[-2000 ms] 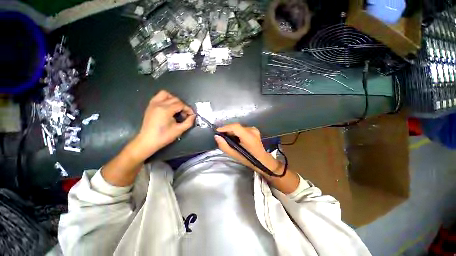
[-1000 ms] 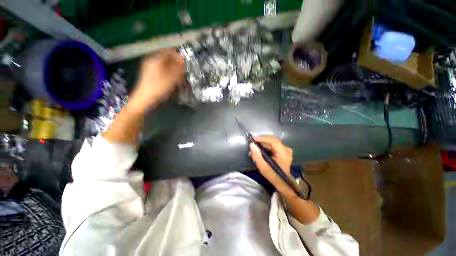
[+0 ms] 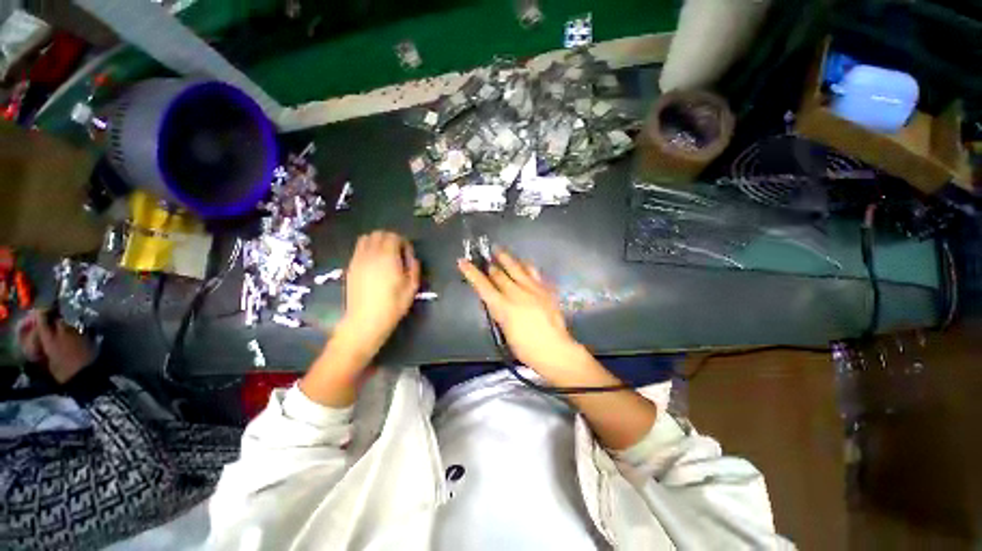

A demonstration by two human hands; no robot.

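Note:
My left hand (image 3: 381,282) is palm down on the dark bench, fingers bent; whether it holds anything is hidden. A small silvery piece (image 3: 428,296) lies just right of it. My right hand (image 3: 524,310) is palm down, its fingertips at a small silvery module (image 3: 474,250) below the pile. The black soldering iron is mostly hidden under this hand; its cord (image 3: 560,389) runs from below the palm across the wrist. The pile of grey-silver modules (image 3: 517,140) lies at the rear edge. Narrow silvery pieces (image 3: 278,253) lie in a loose heap at left.
A grey cylinder with a purple rim (image 3: 269,161) and a yellow item (image 3: 151,242) stand left. A brown roll (image 3: 689,129), thin strands on a green mat (image 3: 775,274), dark rings (image 3: 770,161) and a carton with a blue item (image 3: 937,151) are right. Another person's hand (image 3: 59,344) shows far left.
My left hand has come back from the pile's left side to the bench in front of me. My right hand has moved left and turned flatter, hiding the iron's handle. The view has shifted.

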